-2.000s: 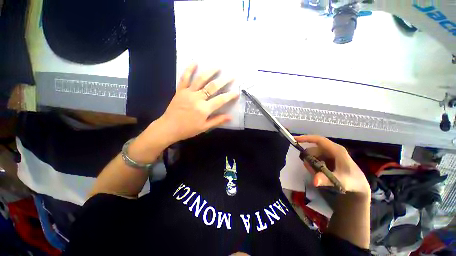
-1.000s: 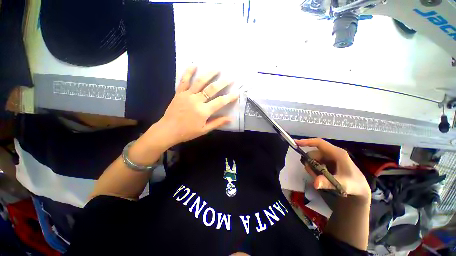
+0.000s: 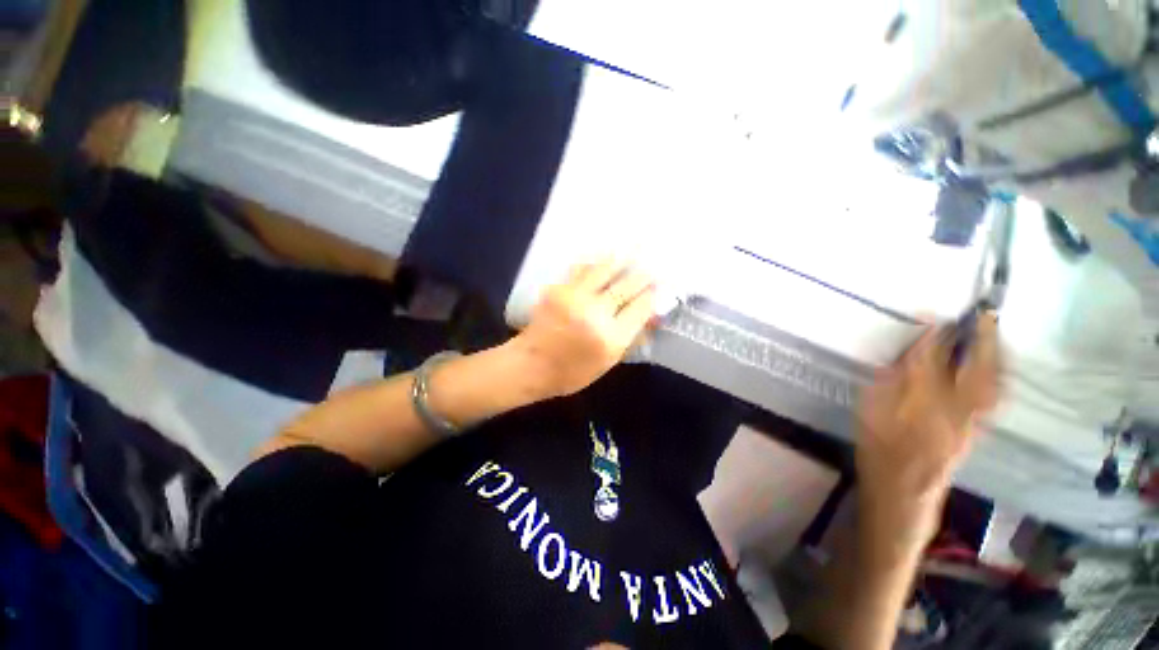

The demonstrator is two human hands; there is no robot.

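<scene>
The white pocket piece (image 3: 585, 191) lies on the white table beside the dark panel (image 3: 497, 178). My left hand (image 3: 591, 324) is at the front edge of the white piece, fingers curled on it; its fingertips seem to pinch the cloth. My right hand (image 3: 934, 394) is blurred, out to the right below the machine head. It holds the scissors (image 3: 999, 260), whose blades point up and away from me near the needle area. The fingers cover most of the handles.
The machine head (image 3: 1068, 89) stands at the upper right. A rounded dark stack (image 3: 356, 57) lies at the upper left. The ruler strip (image 3: 763, 349) runs along the table's front edge. Dark and white cloth (image 3: 165, 368) hangs at the left, over a blue-rimmed basket (image 3: 57, 470).
The view has tilted. My right hand has carried the scissors away from the white piece to the right, towards the machine. My left hand has gone from spread flat to curled at the cloth's front edge.
</scene>
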